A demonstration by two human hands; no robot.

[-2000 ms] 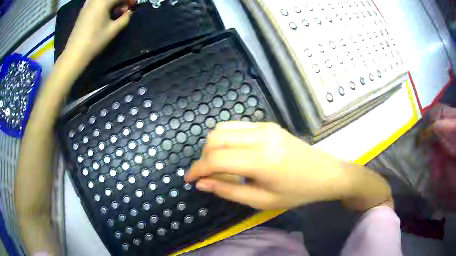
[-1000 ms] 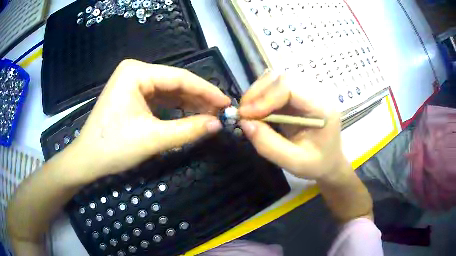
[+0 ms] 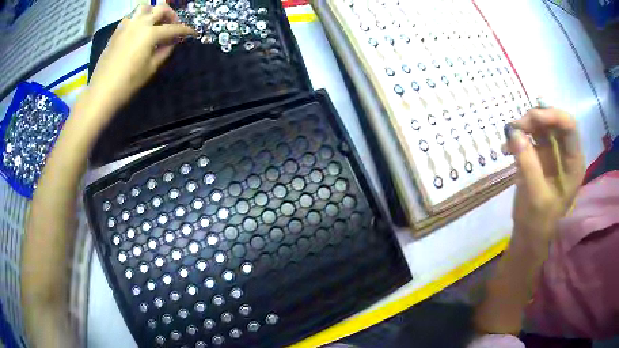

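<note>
My left hand [image 3: 146, 44] is at the left end of a heap of loose silver metal pieces [image 3: 227, 24] on the second black tray [image 3: 170, 88]; its fingertips are partly hidden, so I cannot tell if it holds one. My right hand [image 3: 543, 156] is over the right edge of the white board [image 3: 448, 109] with rows of small ring parts. It holds a thin tan stick [image 3: 558, 160] and a small dark part [image 3: 509, 129] at the fingertips. The near black pocket tray [image 3: 305, 272] has rows of silver pieces in its left pockets; many right-hand pockets show no silver piece.
A blue bin [image 3: 62, 109] of loose silver pieces stands at the left. Pale slotted trays [image 3: 47, 41] lie at the far left. Yellow tape [image 3: 421, 285] runs along the bench's near edge. A person's pink sleeve [image 3: 584, 251] is at the right.
My hands have parted from where they met around a silver piece above the near tray. The left has moved back to the heap, the right across to the board with the stick.
</note>
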